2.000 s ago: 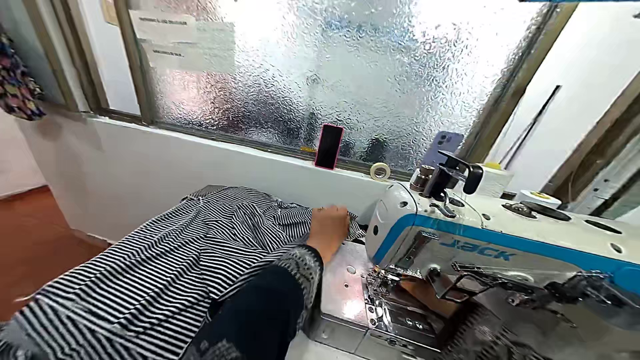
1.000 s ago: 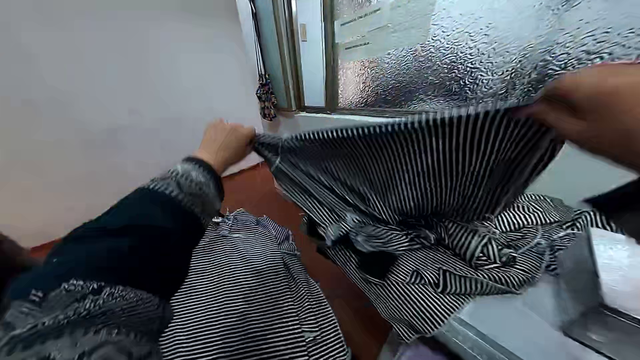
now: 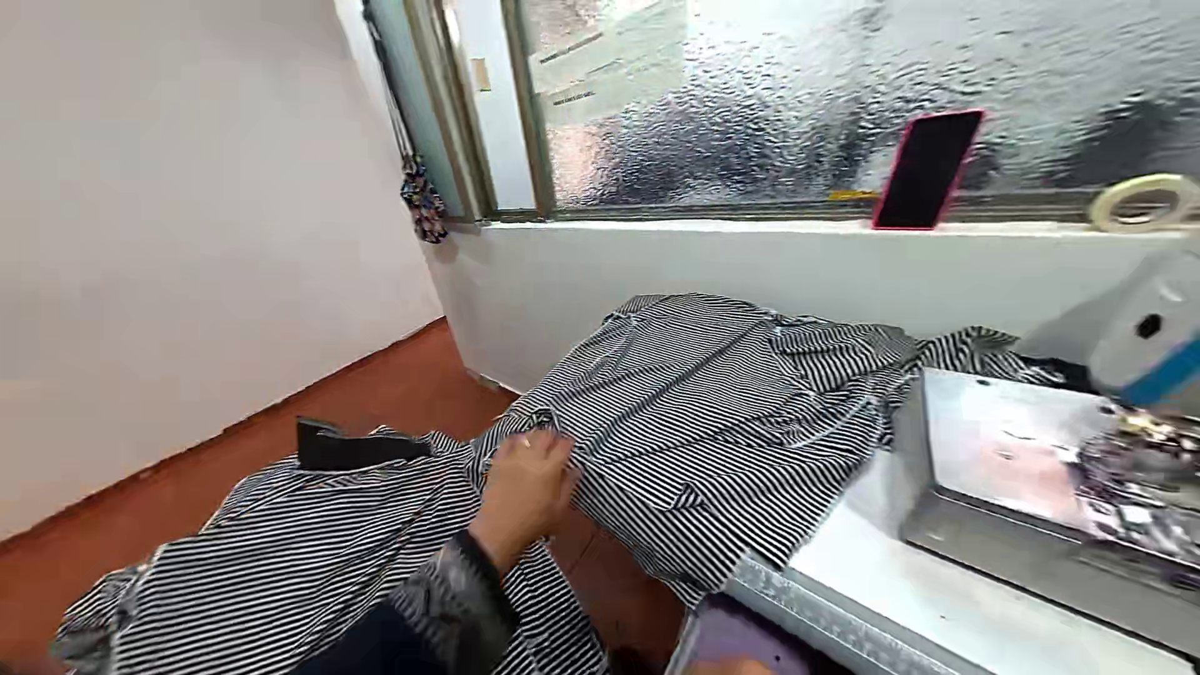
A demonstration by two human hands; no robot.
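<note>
A black-and-white striped garment (image 3: pixel 684 403) lies spread over the white sewing table, its near edge hanging over the front. My left hand (image 3: pixel 527 487) has its fingers closed on striped cloth at the garment's left edge. Beside and below that hand is a second striped piece (image 3: pixel 309 544) with a dark collar-like band (image 3: pixel 356 450) at its top. Only a sliver of skin, apparently my right hand (image 3: pixel 731 667), shows at the bottom edge; its fingers are hidden. At the right stands an industrial sewing machine (image 3: pixel 1148 347), partly out of view.
The machine's raised metal bed (image 3: pixel 1012 450) borders the garment's right side. A phone in a pink case (image 3: pixel 930 171) leans on the window ledge, near a roll of tape (image 3: pixel 1142 203). A patterned cloth item (image 3: pixel 422 202) hangs by the window frame. Red floor (image 3: pixel 394 394) shows at left.
One second ago both hands held striped cloth stretched up in the air. Now the garment lies on the table, my left hand is lower, and my right hand has dropped almost out of view.
</note>
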